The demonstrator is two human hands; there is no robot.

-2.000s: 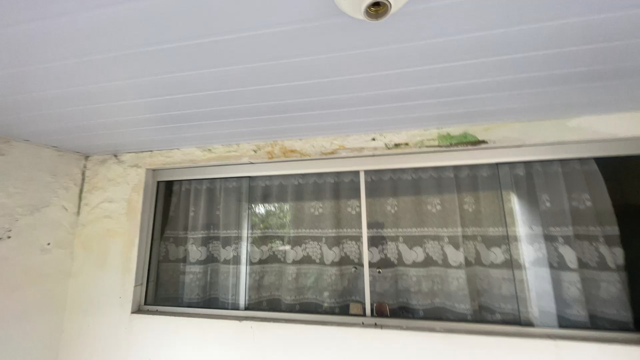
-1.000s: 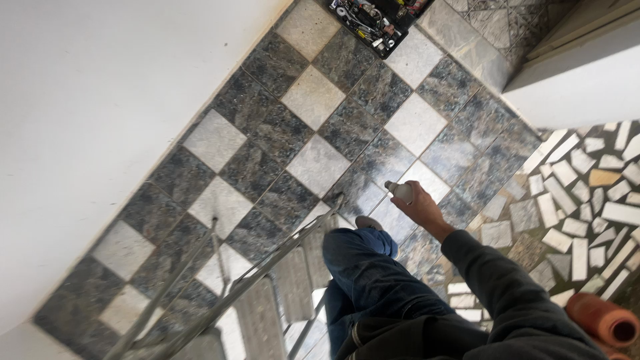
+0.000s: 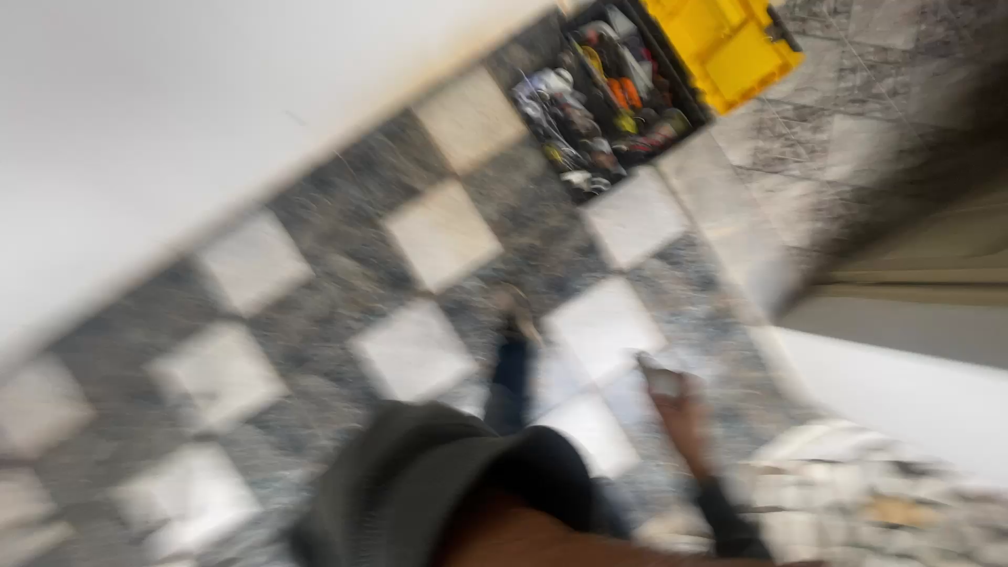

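Note:
In the blurred head view my right hand is closed round a light bulb, its dark base pointing up and left, above the checkered tile floor. My other arm, in a dark grey sleeve, crosses the bottom middle; the left hand itself is not visible. A shoe and a dark trouser leg show past the sleeve. Farther off, an open black toolbox full of mixed tools stands on the tiles, with a yellow lid.
A white wall runs along the left. At the right are a doorway sill, a beige door or panel and a white wall end. Broken-tile paving lies at the lower right.
The view has swung from ceiling and window down to the floor. The stepladder seen a second ago is out of view; the yellow lid and the grey sleeve at the bottom now show.

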